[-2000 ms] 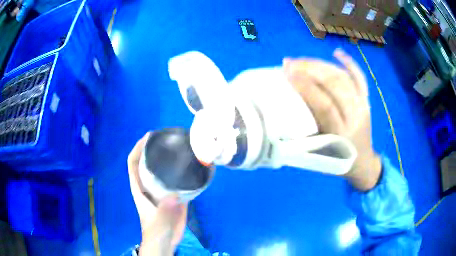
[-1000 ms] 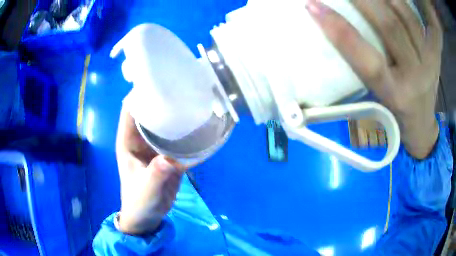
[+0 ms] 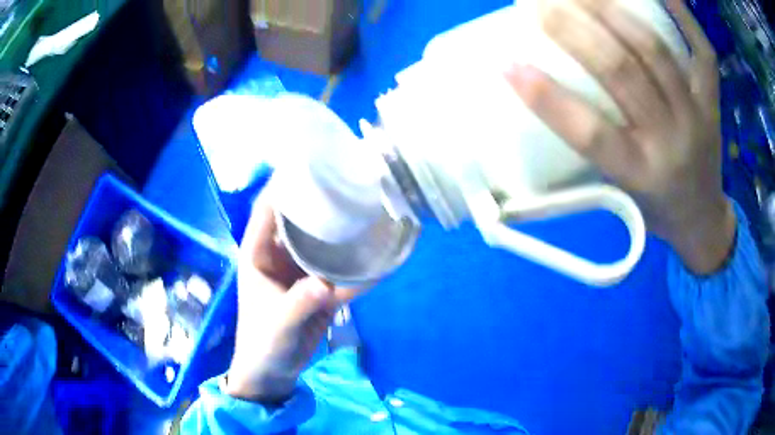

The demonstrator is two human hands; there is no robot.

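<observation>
My right hand [image 3: 633, 127] holds a large white flask [image 3: 510, 110] tilted, with its steel neck pointing down to the left. Its loop handle hangs below the body. My left hand [image 3: 280, 314] holds a rounded cup [image 3: 353, 259], pale outside and grey inside, under the flask's mouth. A white spout or lid part [image 3: 314, 170] at the flask's mouth covers much of the cup's opening. Whether liquid is flowing cannot be made out.
A blue bin [image 3: 161, 221] with clear and white rubbish-like items stands at lower left. Cardboard boxes [image 3: 302, 34] stand on the blue floor at the top. A green bench edge shows at upper left. A blue sleeve [image 3: 25, 374] shows at the left edge.
The flask has come closer and its mouth now lies over the cup. The view has turned, bringing the bin and boxes in and taking the blue crates out.
</observation>
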